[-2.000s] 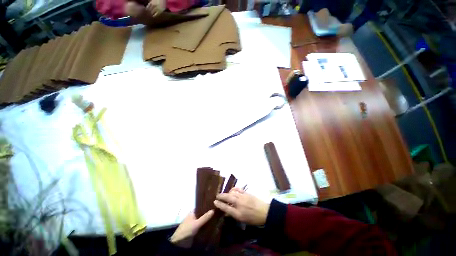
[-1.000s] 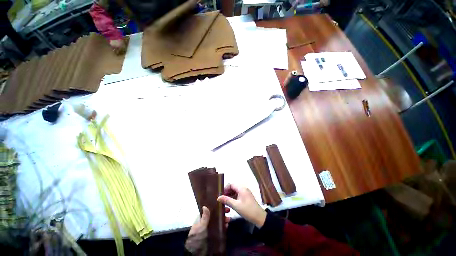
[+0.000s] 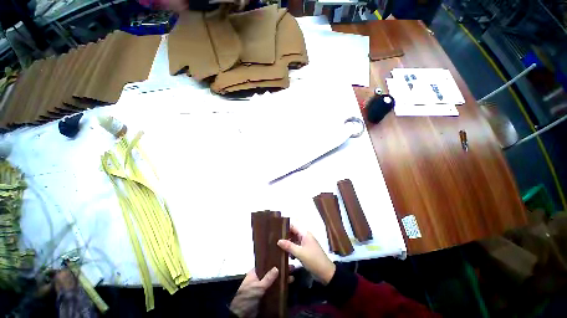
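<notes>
A fanned stack of dark brown strips (image 3: pixel 266 243) stands up from my hands at the bench's near edge. My left hand (image 3: pixel 253 290) grips its lower part, thumb across the front. My right hand (image 3: pixel 309 253) holds the right side of the stack between thumb and fingers, at the rightmost strip. Two more groups of brown strips lie on the white surface to the right: a slightly fanned one (image 3: pixel 334 225) and a neat one (image 3: pixel 355 210). The lower end of the held stack is cut off by the picture's edge.
Yellow strips (image 3: pixel 149 217) lie at left, brown panels (image 3: pixel 258 43) at the far side. A metal tool with a ring end (image 3: pixel 314 159) lies mid-bench. A black thread cone (image 3: pixel 380 108), printed sheets (image 3: pixel 428 90) and a small tool (image 3: pixel 464 140) are on the wood. Another person's hands are blurred at the top.
Since two seconds ago, a second group of strips has appeared beside the first on the bench. Over the last second, my hands stay on the stack. A far brown panel has been folded or shifted.
</notes>
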